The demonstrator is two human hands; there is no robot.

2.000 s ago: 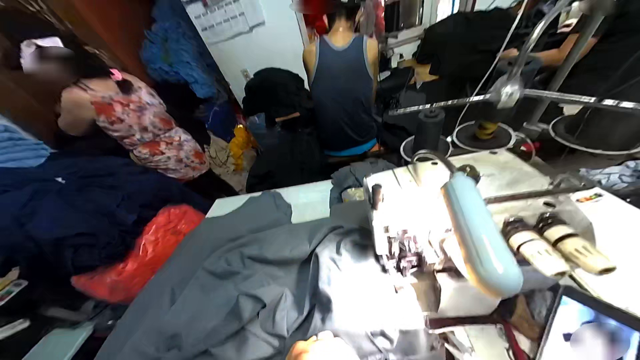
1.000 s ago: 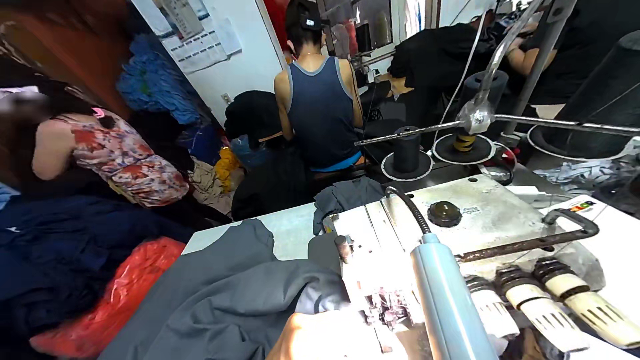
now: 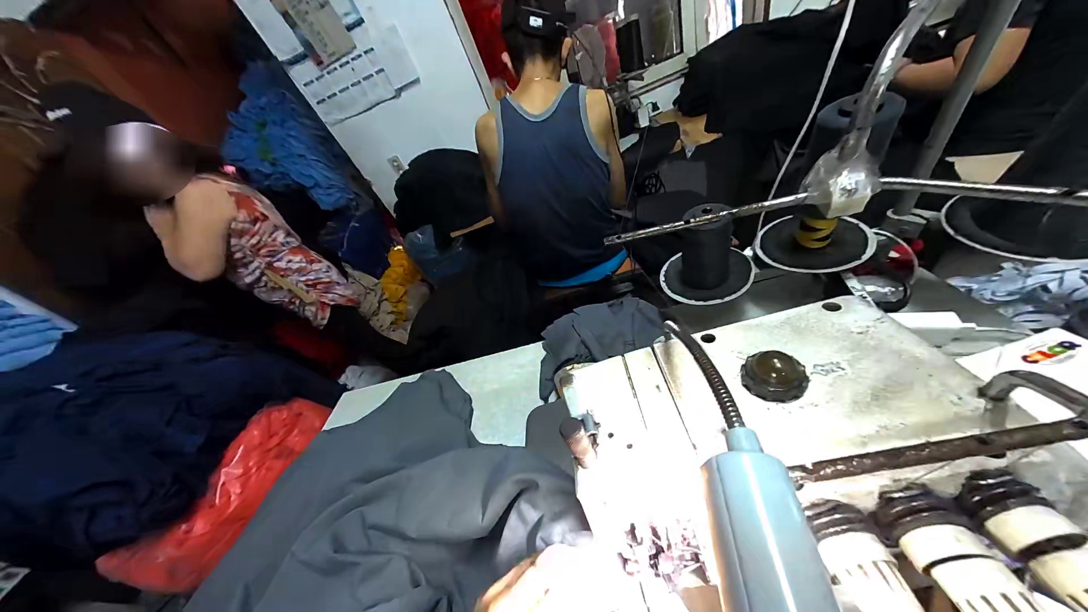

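Observation:
One of my hands [image 3: 544,582], seemingly the left, shows at the bottom edge, washed out by bright lamp light. It rests at the grey fabric [image 3: 382,510], just left of the needle area of an overlock sewing machine [image 3: 816,365]; its fingers cannot be made out. A blue-grey tubular lamp [image 3: 761,518] on a flexible neck stands in front of the machine. The fabric spreads in folds over the pale table [image 3: 501,391] and its left edge. My other hand is not visible.
Thread cones [image 3: 707,255] on a stand and a metal thread rod [image 3: 714,217] are behind the machine. Tension knobs [image 3: 850,544] line its front. A red plastic bag [image 3: 246,484] and dark blue cloth [image 3: 127,425] lie left. A person [image 3: 552,170] sits ahead, others at both sides.
The view has shifted since two seconds ago, with the machine appearing larger. My visible hand stays at the grey fabric near the bottom edge.

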